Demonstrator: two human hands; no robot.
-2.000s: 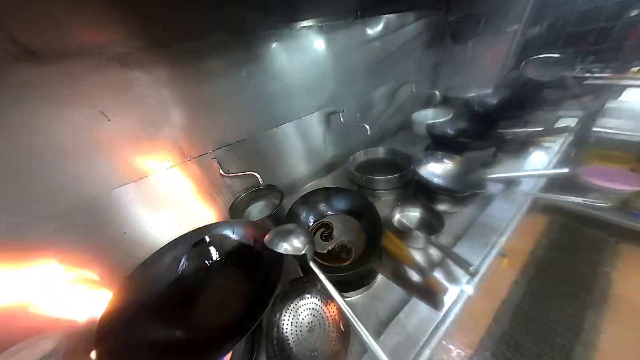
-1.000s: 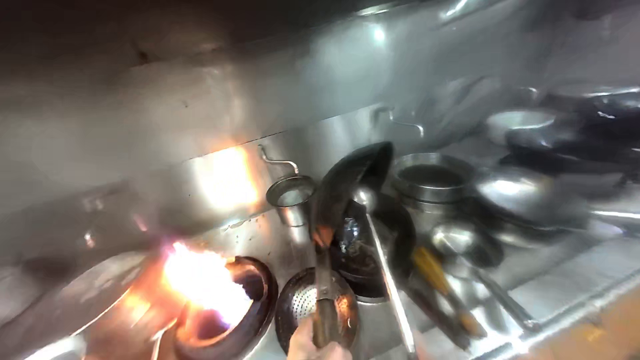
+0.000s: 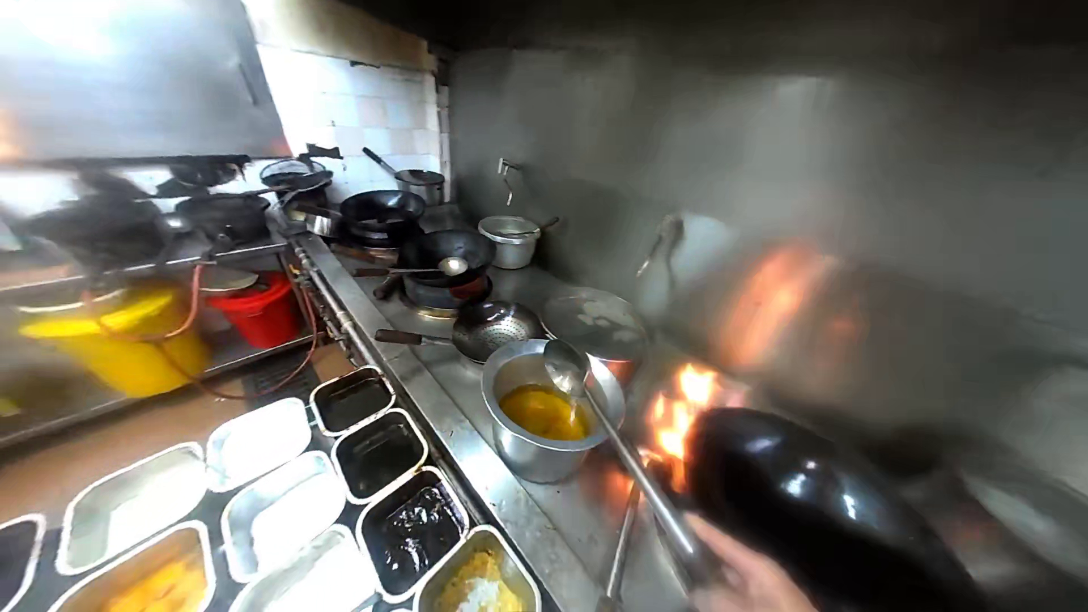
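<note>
My right hand [image 3: 744, 574], at the bottom right in the head view, is closed around the handle of a long metal ladle [image 3: 633, 459]. The ladle's bowl is over a deep metal pot [image 3: 544, 463] holding yellow liquid [image 3: 540, 412], likely oil. A thin stream shows beneath the bowl. To the right, a large black wok [image 3: 816, 501] is tilted beside orange flames [image 3: 680, 408]. My left hand is out of view. Whether anything supports the wok cannot be told. Another thin metal rod [image 3: 625, 544] lies below the ladle.
Behind the pot sit a perforated strainer [image 3: 497, 330], a lidded pot [image 3: 595, 323] and several woks [image 3: 446, 255]. At lower left are metal containers [image 3: 378, 455] of sauces and ingredients. A yellow bucket [image 3: 127, 340] and red bucket [image 3: 259, 310] stand farther left.
The view has swung far to the left. My right hand's ladle, earlier beside the black wok, is now over the pot of yellow liquid. My left hand, earlier on the wok's handle, has left view.
</note>
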